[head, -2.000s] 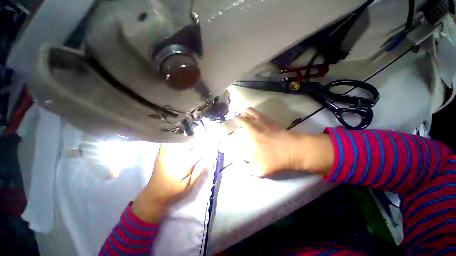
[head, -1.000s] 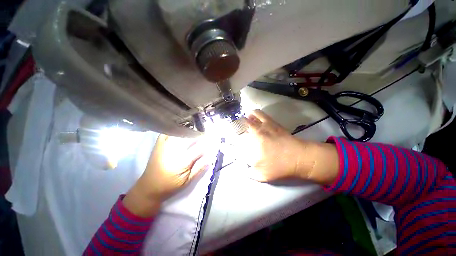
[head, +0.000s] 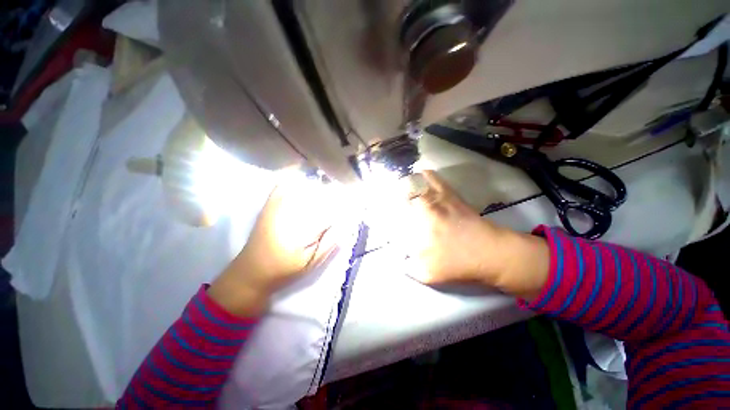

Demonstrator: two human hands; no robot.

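A white fabric piece (head: 280, 344) with a dark trim line (head: 342, 298) lies on the machine bed and runs up toward the needle area. My left hand (head: 292, 240) lies on the cloth left of the trim. My right hand (head: 452, 240) lies right of the trim, close to the presser foot. Fingertips of both hands are washed out by glare, so whether they pinch the cloth is hidden. The sewing machine head (head: 264, 96) stands above the hands, with a brown-red knob (head: 444, 60). The needle is lost in the glare.
Black shears (head: 552, 172) lie right of the needle, with a small red-brown tool (head: 528, 132) behind them. The lit lamp (head: 196, 176) is left of the needle. A white fabric strip (head: 60, 168) lies at the left. The table's front edge runs below my right forearm.
The view has shifted, so the machine head and knob sit further right and higher in the picture. Both hands keep about the same place beside the trim.
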